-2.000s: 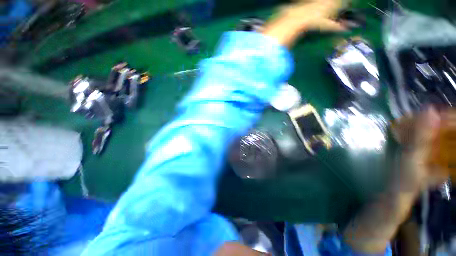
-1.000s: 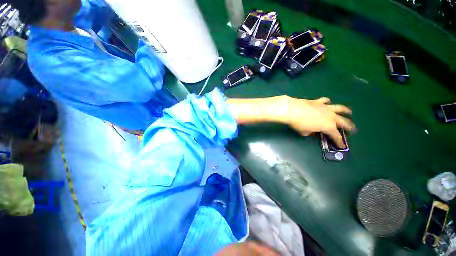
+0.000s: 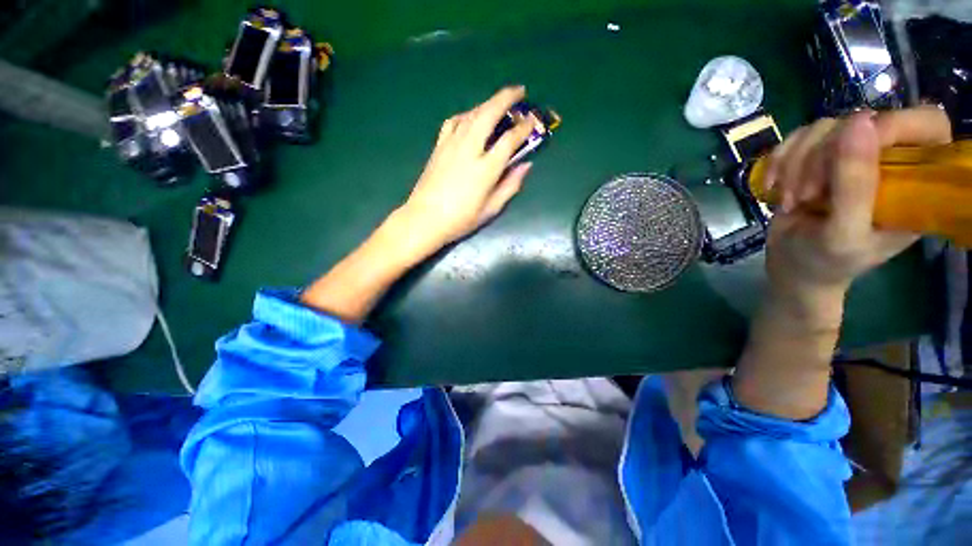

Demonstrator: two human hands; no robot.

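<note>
My left hand (image 3: pixel 462 171) lies over a small dark device unit (image 3: pixel 530 137) on the green bench, its fingers around the unit; an orange tab shows at the unit's far end. My right hand (image 3: pixel 826 192) is closed around a thick yellow-orange electric screwdriver (image 3: pixel 917 190), which points left; its bit is hard to make out. A round screw dish (image 3: pixel 640 233), speckled silver-grey, lies between my hands. A light-framed unit (image 3: pixel 755 139) and a dark framed unit (image 3: pixel 735 241) lie beside the dish, partly hidden by my right hand.
A heap of dark units (image 3: pixel 213 139) lies at the upper left, with a single unit (image 3: pixel 210 235) below it. A whitish translucent container (image 3: pixel 725 92) stands beyond the dish. More units (image 3: pixel 861 48) lie at the upper right. A white object (image 3: pixel 75 288) is at the left edge.
The view has swung so the bench lies square in front. My right hand with the screwdriver has come back into view. My left hand stays on a unit, now with fingers around it.
</note>
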